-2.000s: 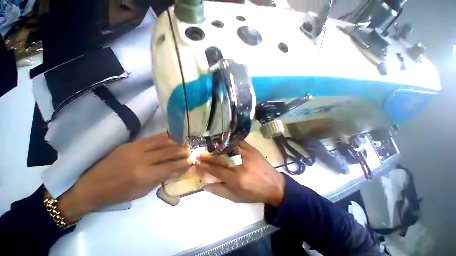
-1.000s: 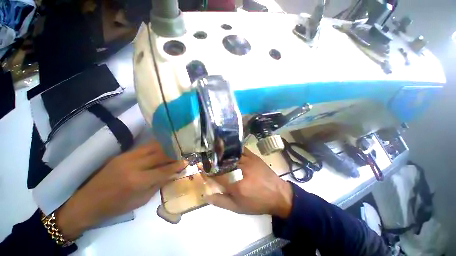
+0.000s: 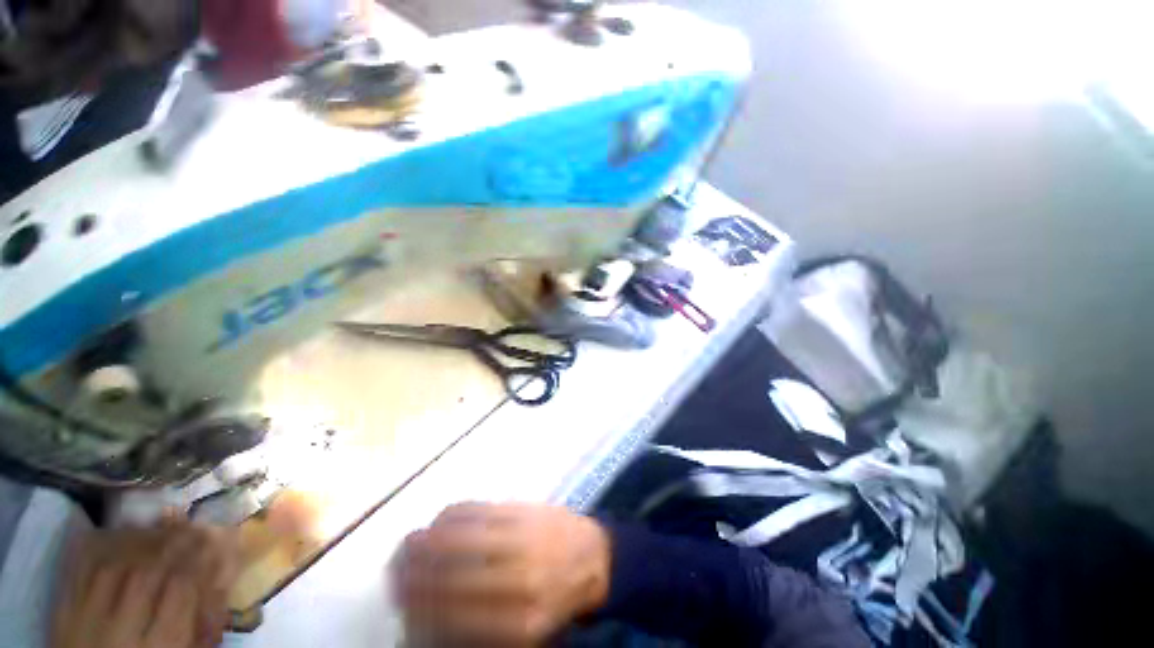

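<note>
The white sewing machine (image 3: 418, 234) with its blue stripe fills the upper left, and its needle area at the lower left is blurred. My left hand (image 3: 146, 585) is low at the left beside the needle area, blurred and cut off by the bottom edge; what lies under its fingers is hidden. A pale piece, perhaps the garment panel (image 3: 41, 570), shows left of it. My right hand (image 3: 500, 570) is over the front of the table, right of the bed (image 3: 367, 405) and apart from the needle. Its fingers look curled but are blurred, and I cannot tell if it holds anything.
Black shears (image 3: 506, 352) lie under the machine arm. Snips with a red handle (image 3: 683, 308) and other small items lie towards the table's right end. An edge ruler (image 3: 614, 456) runs along the front edge. White and grey strips (image 3: 886, 506) and a pale bag (image 3: 829, 329) are right of the table.
The view has swung right, so the folded black and white panels are mostly out of the picture. My right hand has moved away from the needle towards the table's front.
</note>
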